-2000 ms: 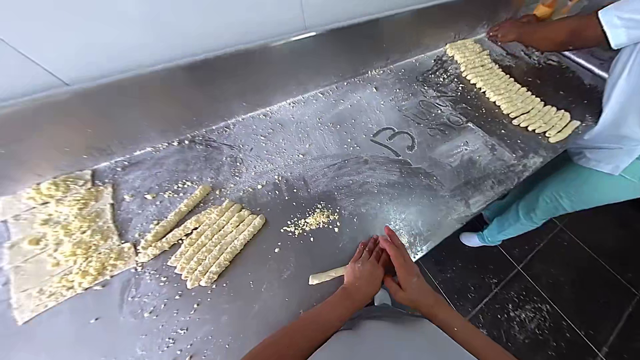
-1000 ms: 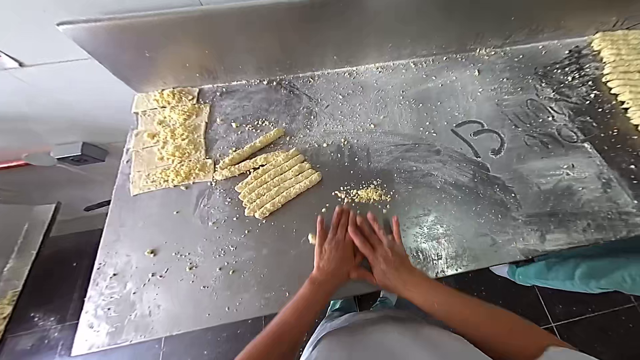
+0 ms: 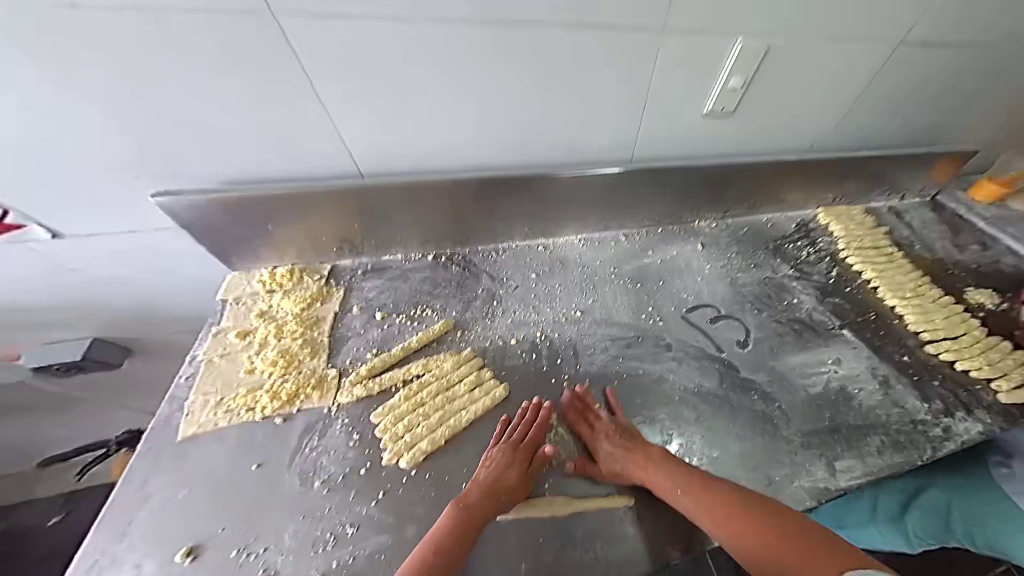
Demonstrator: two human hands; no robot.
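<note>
My left hand (image 3: 514, 458) lies palm down on the steel table, fingers extended. Just to its right my right hand (image 3: 604, 438) is also palm down, fingers spread. Crumbs of grated cheese (image 3: 563, 440) show between the two hands. A thin plain dough strip (image 3: 566, 506) lies below them, near the table's front edge. Left of my hands a row of crumb-coated dough sticks (image 3: 436, 408) lies side by side, with a separate stick (image 3: 404, 350) above it. Farther left are flat dough sheets (image 3: 268, 352) strewn with yellow cheese-like crumbs.
A long row of dough sticks (image 3: 920, 296) lies at the table's right end. The steel backsplash (image 3: 480, 210) runs along the tiled wall. Marks are drawn in flour on the steel table (image 3: 784, 352). A person's teal trousers (image 3: 904, 504) show at the lower right.
My hands have moved from the dough strip onto the crumbs, which lay uncovered before. The strip, largely hidden under my hands earlier, now shows below them. The view has shifted up to the wall.
</note>
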